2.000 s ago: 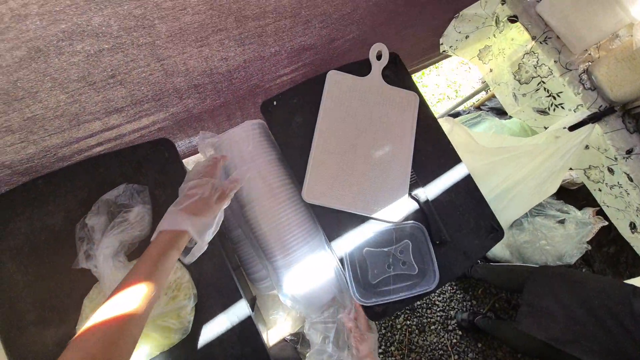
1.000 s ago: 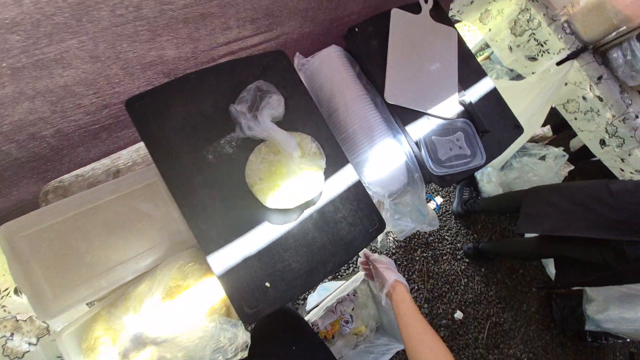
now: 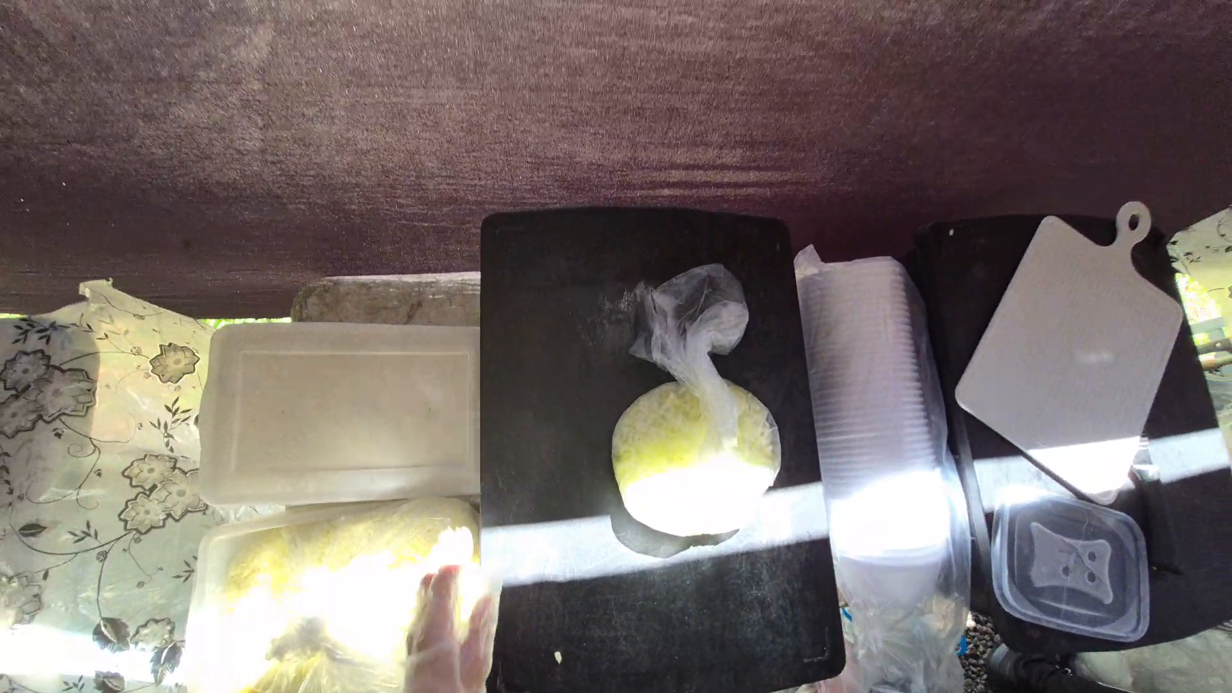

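Note:
My left hand (image 3: 448, 630), in a clear glove, is at the bottom edge with its fingers pointing up. It is at the right side of a bulky clear bag of yellowish food (image 3: 337, 568) in a pale plastic container (image 3: 204, 616); glare hides whether it grips anything. On the black board (image 3: 558, 404) to its right lies a knotted clear bag of pale yellow shredded food (image 3: 693, 443). A long sleeve of stacked clear plastic containers (image 3: 871, 385) stands beside that board. My right hand is not clearly visible.
A pale lidded container (image 3: 346, 414) is behind the food bag. Flowered cloth (image 3: 96, 462) covers the left side. On the right, a second black board (image 3: 1189, 404) carries a white cutting board (image 3: 1078, 346) and a clear lidded tub (image 3: 1070, 568). Dark purplish fabric (image 3: 616, 106) hangs behind.
The gloved hand seen low beside the black board a second ago is no longer there. A gloved hand now shows at the bag of yellowish food. The view has swung left.

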